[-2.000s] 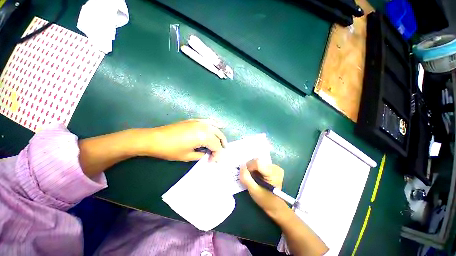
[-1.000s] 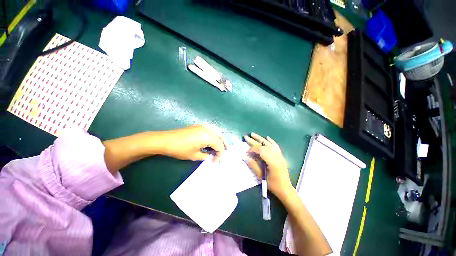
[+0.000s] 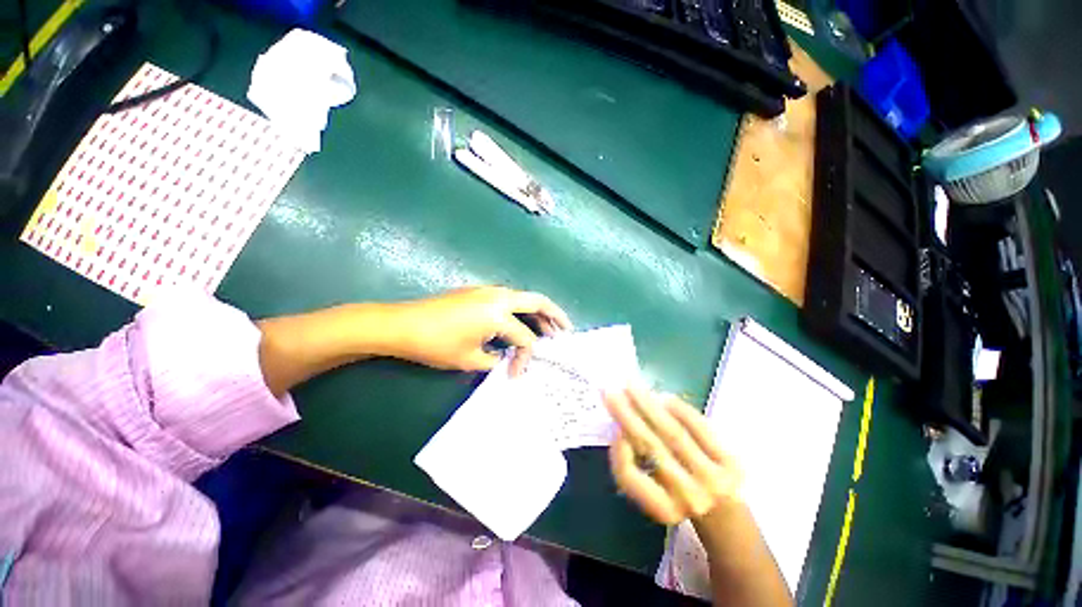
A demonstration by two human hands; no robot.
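White paper slips lie overlapping at the bench's front edge. The upper slip carries rows of handwriting. My left hand holds the slips' upper left edge with thumb and fingertips. A small dark thing shows between its fingers; I cannot tell what it is. My right hand is at the written slip's right edge, palm down, fingers stretched toward it and slightly blurred. No pen shows clearly in it; only a small dark spot shows between the fingers. The notepad lies under and beside my right wrist.
A sheet with red marks and a crumpled white wipe lie at left. White-handled nippers lie mid-bench beside a clear strip. Beyond are a green mat, wooden board, black tray and small blue-rimmed fan.
My right hand has moved right and toward me, uncovering handwriting. The pen seen in it earlier no longer shows. My left fingers have spread a little on the slip. The view has shifted slightly.
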